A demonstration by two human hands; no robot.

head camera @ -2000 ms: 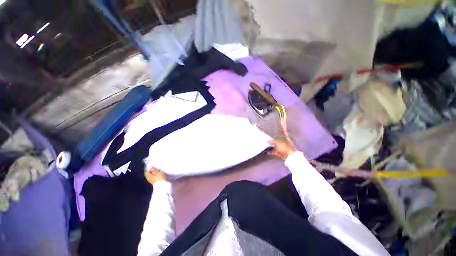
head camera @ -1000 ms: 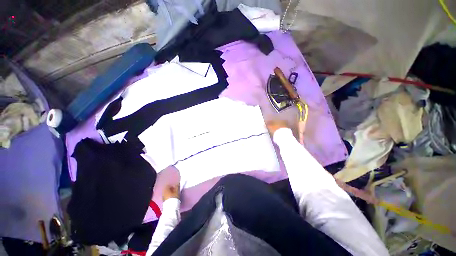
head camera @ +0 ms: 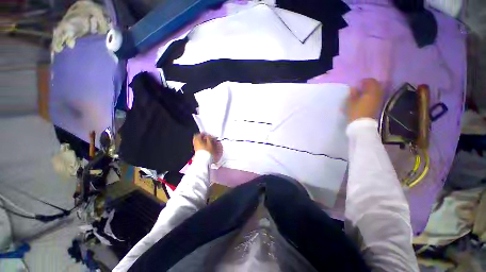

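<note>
A white front panel (head camera: 298,119) lies flat on the lilac pressing table. A thin dark long seam crosses it, with a short dark line above. My left hand (head camera: 207,144) is at the panel's left end, by the seam's end; whether its fingers pinch the cloth is unclear. My right hand (head camera: 365,99) is blurred, at or just over the panel's upper right corner; its grip cannot be told. The steam iron (head camera: 405,114) rests on the table right of my right hand, with its brown handle and yellow cord end showing. Neither hand touches it.
A stack of white panels with jagged black borders (head camera: 250,40) lies beyond the panel. A pile of dark panels (head camera: 154,130) is at left. A blue padded roll (head camera: 170,22) with a white round end lies behind. A red strip (head camera: 166,184) and cardboard show below left.
The panel, raised between both hands at first, now lies flat with its seam showing. The view has turned and come closer. My left hand has moved up to the panel's left end.
</note>
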